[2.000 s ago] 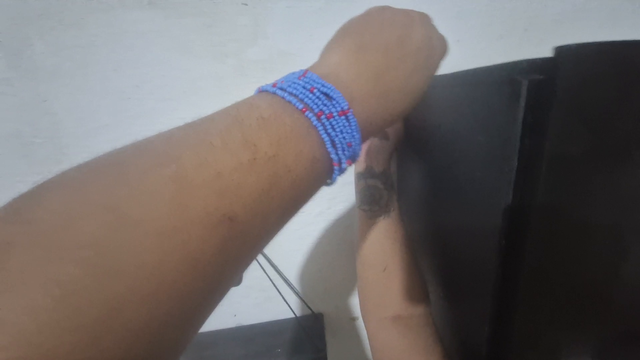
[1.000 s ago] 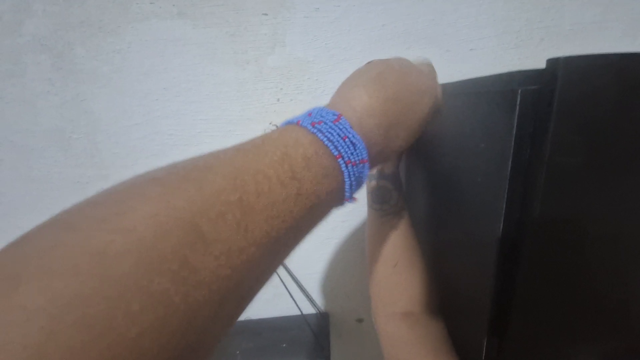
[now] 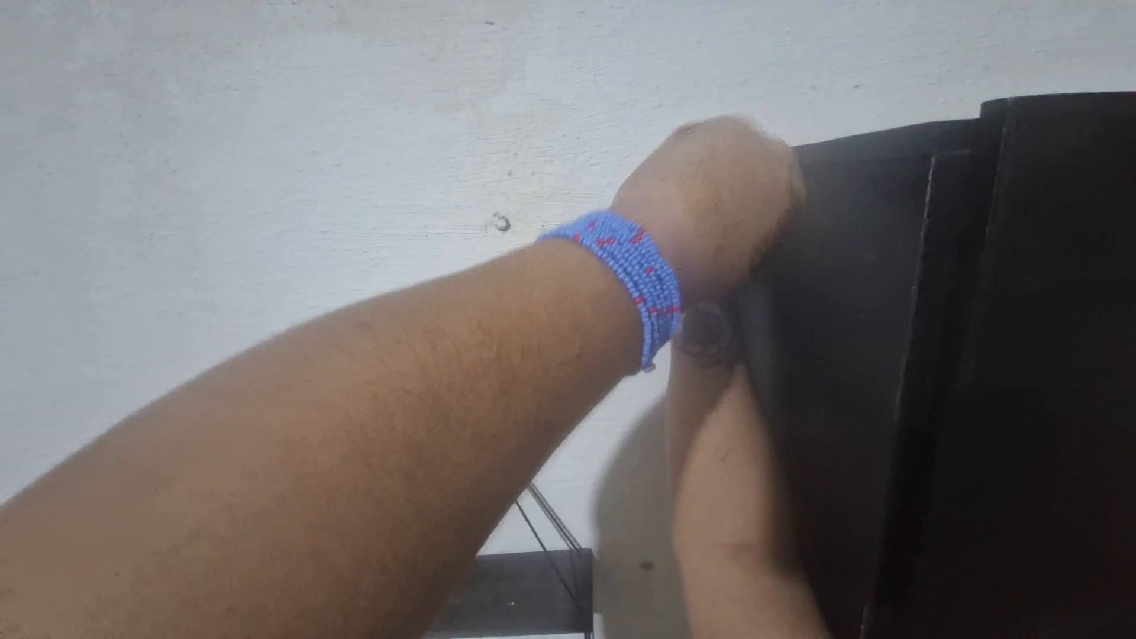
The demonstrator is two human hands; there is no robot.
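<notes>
My left hand (image 3: pixel 710 204), with a blue and red beaded bracelet (image 3: pixel 643 280) around its wrist, is curled at the upper left edge of a large black panel (image 3: pixel 843 355). Its fingers are hidden, so its hold cannot be seen. Below it, a second forearm rises from the bottom along the panel's left side; it seems to be mine. A dark round tattoo marks the wrist area of my right hand (image 3: pixel 707 333). The rest of that hand is hidden behind the left hand and the panel.
A pale, rough wall (image 3: pixel 311 133) with a small hole or knob (image 3: pixel 500 222) stands behind. Low in the middle is a dark flat-faced object (image 3: pixel 532 590) with thin cords (image 3: pixel 555 519) above it. A raised black section (image 3: pixel 1056 311) adjoins the panel at right.
My left hand sits lower against the panel's top edge than two seconds ago. The other forearm stays beside the panel. The view has shifted somewhat.
</notes>
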